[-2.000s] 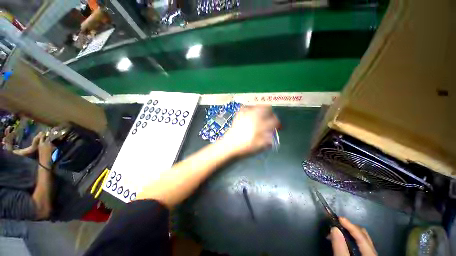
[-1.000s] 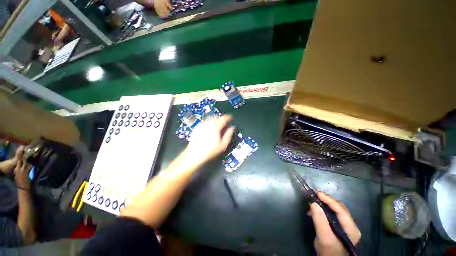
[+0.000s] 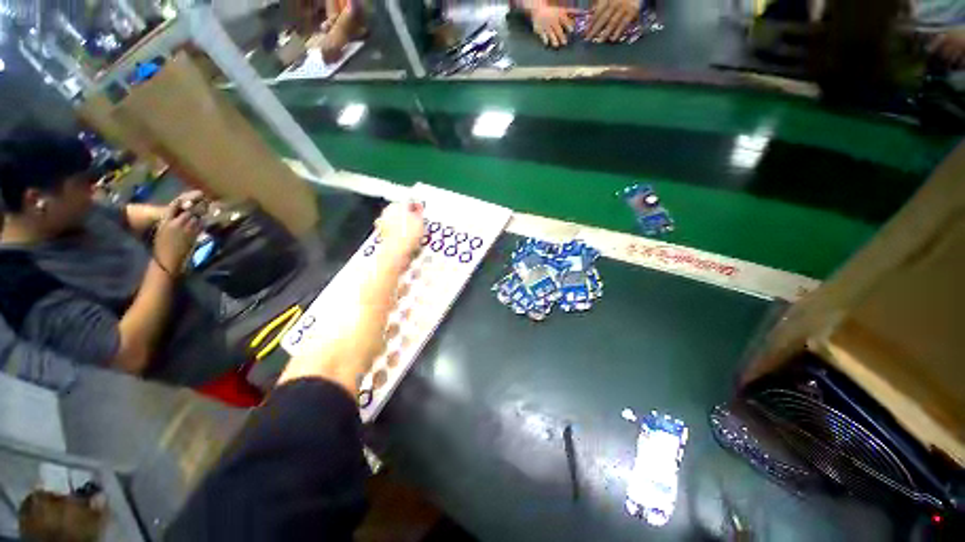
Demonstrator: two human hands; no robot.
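Note:
My left hand (image 3: 400, 231) is over the far end of the white parts tray (image 3: 450, 291), its fingertips at the black rings; whether it grips one cannot be told. The tray holds rows of black rings and bare tan circles. A single circuit board (image 3: 656, 468) lies on the bench mat, pale area up. A loose heap of blue circuit boards (image 3: 550, 278) lies right of the tray. A thin dark stick (image 3: 571, 462) lies left of the single board. My right hand is out of view; a small blurred tip shows at the bottom edge.
The green conveyor belt (image 3: 571, 159) runs beyond the pale strip (image 3: 677, 257), with one board (image 3: 648, 209) on it. A fan (image 3: 847, 434) under a cardboard box (image 3: 899, 307) stands right. Yellow-handled pliers (image 3: 275, 330) lie left of the tray. A person (image 3: 90, 265) sits at left.
My left hand has moved from the board heap to the tray's far end. The board with a round part has gone from the pale strip onto the belt. My right hand has left the view.

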